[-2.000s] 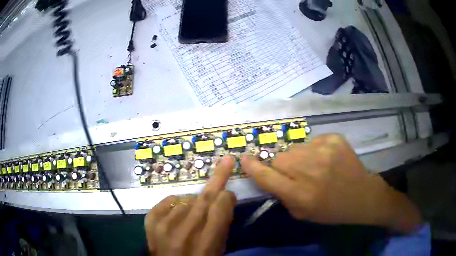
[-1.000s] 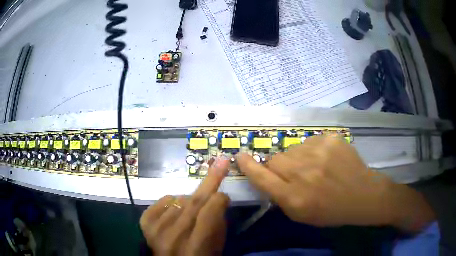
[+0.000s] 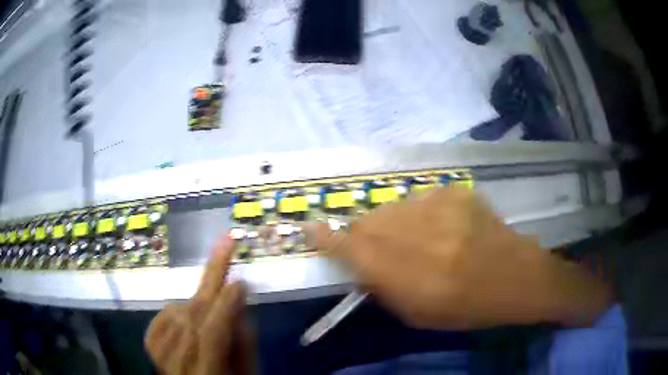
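The PCB panel (image 3: 293,205) lies across the conveyor rails, with a row of yellow transformers (image 3: 339,198) along its far edge and white-topped capacitors nearer. My left hand (image 3: 201,322) is at its left end, index finger extended to the near left corner. My right hand (image 3: 439,256) lies over the panel's right half, its fingertips near the capacitors, hiding the parts under it. Silver-grey tweezers (image 3: 333,318) stick out from under my right palm. The frame is blurred, so exact contact of the fingertips cannot be told.
Another row of boards (image 3: 80,234) lies on the rails at left, beyond a gap. Behind the rails are a sample board (image 3: 205,108), a white paper sheet (image 3: 410,95), a black phone (image 3: 329,29) and a dark cloth (image 3: 524,99). A coiled black cord (image 3: 79,66) hangs at left.
My left hand has moved left, away from my right hand, to the panel's left end. My right hand stays over the panel. More of the tweezers shows. The view has shifted.
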